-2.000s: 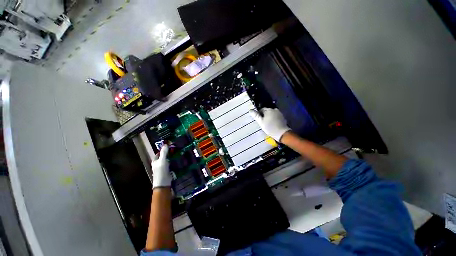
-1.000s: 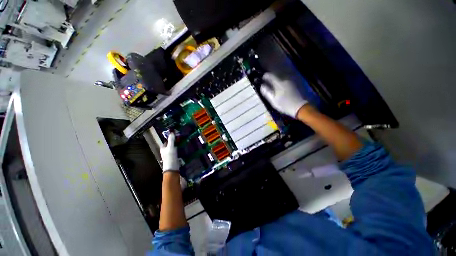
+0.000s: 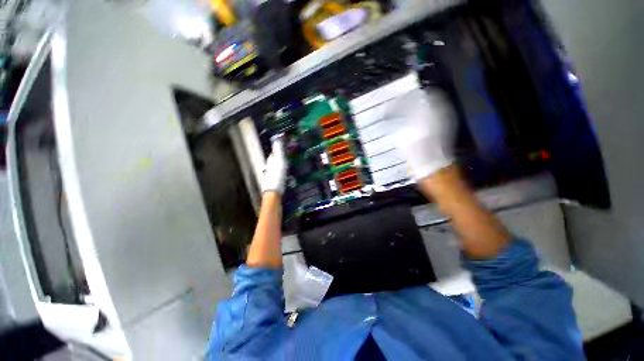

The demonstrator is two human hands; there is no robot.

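Note:
A large green circuit board [image 3: 318, 111] lies component side up in a black carrier in the machine bay. Three orange-copper coils [image 3: 340, 153] stand in a column on it, with pale silver-white strips [image 3: 379, 134] to their right. My gloved left hand [image 3: 274, 168] lies at the board's left edge, fingers pointing away from me; whether it grips the edge cannot be told. My gloved right hand [image 3: 429, 134] is over the right part of the strips and is blurred; its fingers cannot be made out.
A metal rail [image 3: 318, 63] runs behind the board. Beyond it are a control box with coloured buttons [image 3: 236, 56] and yellow tape rolls [image 3: 321, 21]. A black pad [image 3: 367, 250] lies on the front ledge, with a clear plastic bag [image 3: 311, 284] at its left.
The whole view has shifted, with the board now higher in the picture. My right hand has moved from beside the strips to over them. My left hand stays at the board's left edge.

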